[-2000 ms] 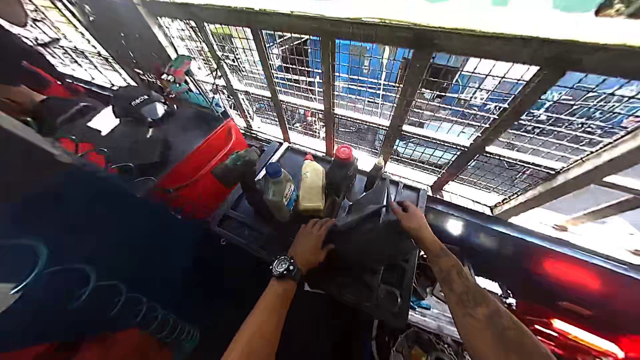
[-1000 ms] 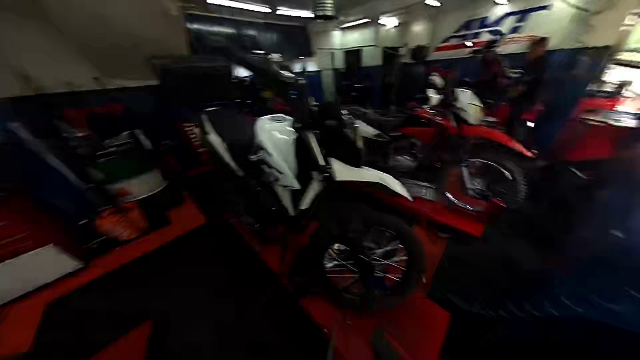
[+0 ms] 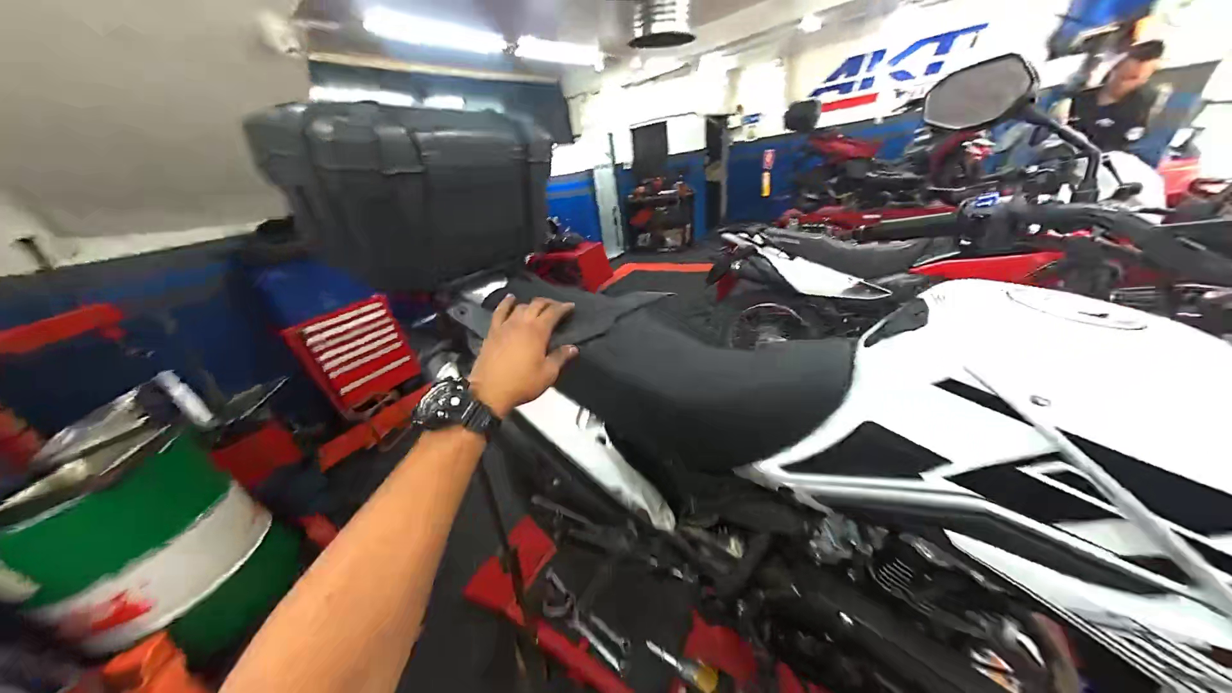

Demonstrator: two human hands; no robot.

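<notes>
My left hand [image 3: 529,346], with a black watch on its wrist, lies palm down on a thin dark grey piece [image 3: 606,316], perhaps cloth or rubber. Its fingers are apart. That piece rests over the rear of the black motorcycle seat [image 3: 712,385]. In front of the seat is the white fuel tank [image 3: 1078,385] with black markings. A dark top case [image 3: 423,183] stands behind the seat, just beyond my hand. My right hand is outside the view.
A green and white drum [image 3: 164,549] stands at lower left, near a red tool cabinet [image 3: 356,351]. Tools lie on the red lift frame [image 3: 549,626] below. A mirror [image 3: 982,91] juts up at right. More motorcycles [image 3: 818,260] and a person [image 3: 1121,101] are beyond.
The view has turned from the tray of bottles by the mesh window to a white motorcycle. My left hand, earlier at a black sheet by the bottles, is now on the seat.
</notes>
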